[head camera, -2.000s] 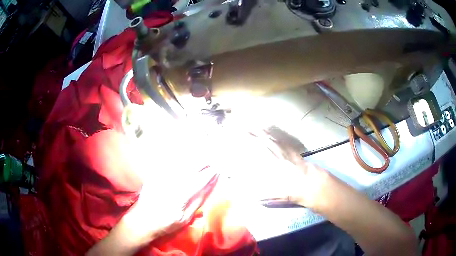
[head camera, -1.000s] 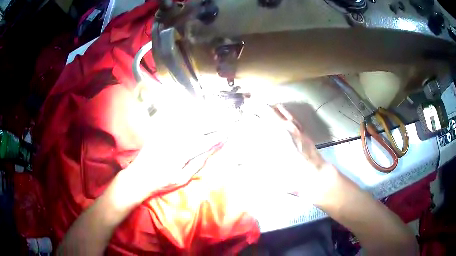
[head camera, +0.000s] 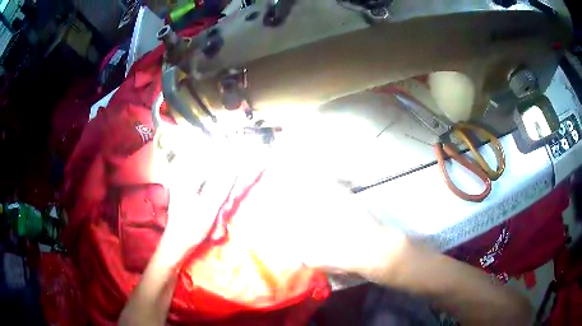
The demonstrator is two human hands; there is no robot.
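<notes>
Red fabric (head camera: 137, 213) lies bunched left of the needle area and over the front edge of the machine bed. The sewing machine head (head camera: 357, 63) crosses the top. Its presser foot (head camera: 260, 132) shows partly through the glare. My left hand (head camera: 191, 213) lies over the fabric, its fingers washed out white. My right hand (head camera: 325, 223) is in front of the presser foot, also lost in glare; whether it holds anything cannot be seen.
Scissors (head camera: 462, 159) with orange-brown handles lie under the arm at right. A control panel (head camera: 565, 137) is at the bed's right corner. A red piece with white print (head camera: 526, 235) hangs at lower right. A green bottle (head camera: 27, 219) stands at far left.
The view has shifted, so the machine and scissors appear further left and higher than a second ago. My right hand appears lower and further left, and more red fabric shows with a white mark.
</notes>
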